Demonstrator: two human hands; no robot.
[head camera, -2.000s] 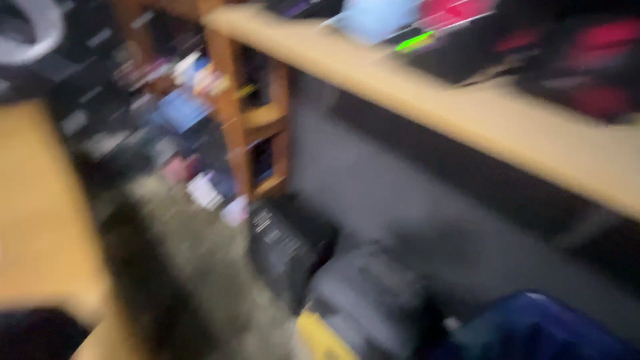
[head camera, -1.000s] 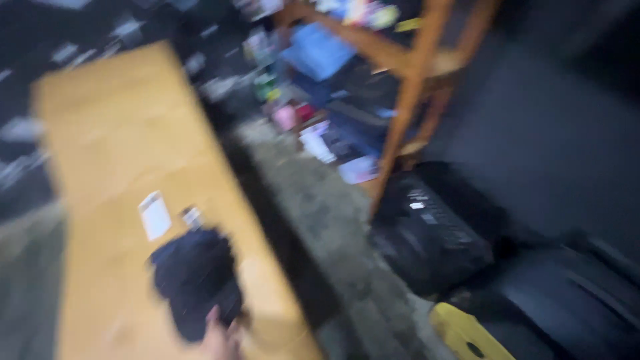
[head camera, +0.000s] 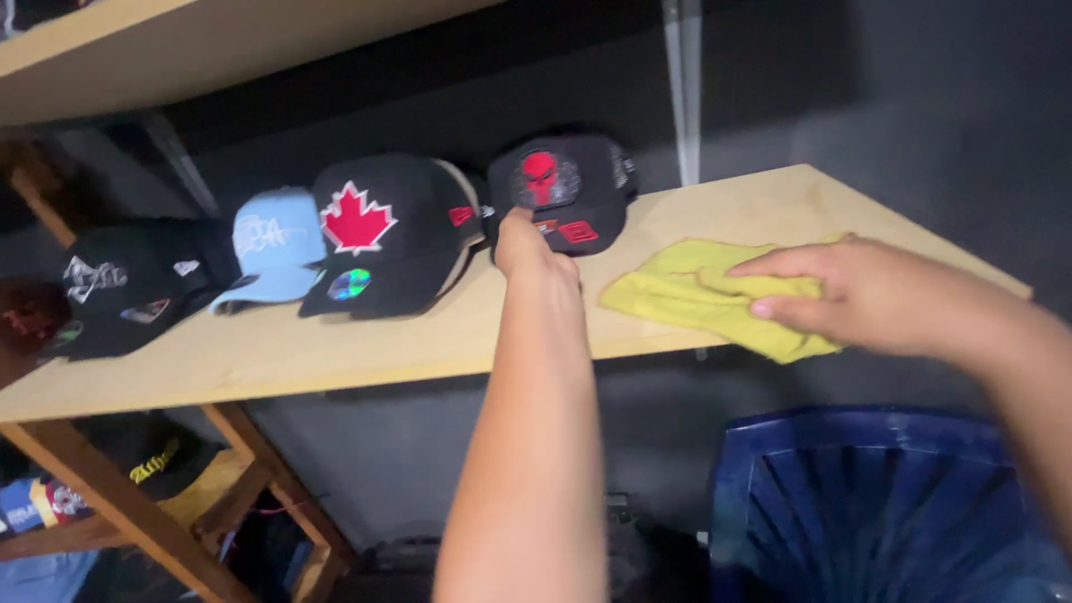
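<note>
On a pale wooden shelf, my left hand grips the brim of a black cap with a red skull patch. My right hand presses a yellow cloth onto the shelf near its front edge, to the right of that cap; part of the cloth hangs over the edge. Left of my left hand stand a black cap with a red maple leaf, a light blue cap and a black cap with white embroidery.
Above at the left runs an upper wooden shelf. A metal upright is on the dark wall behind. Below right stands a blue plastic chair. A wooden rack with folded clothes is at the lower left.
The view has swung from a table and the floor to the shelf. A hand was at a dark cap on the table; now both hands are at the shelf, one on a cap, one on the yellow cloth.
</note>
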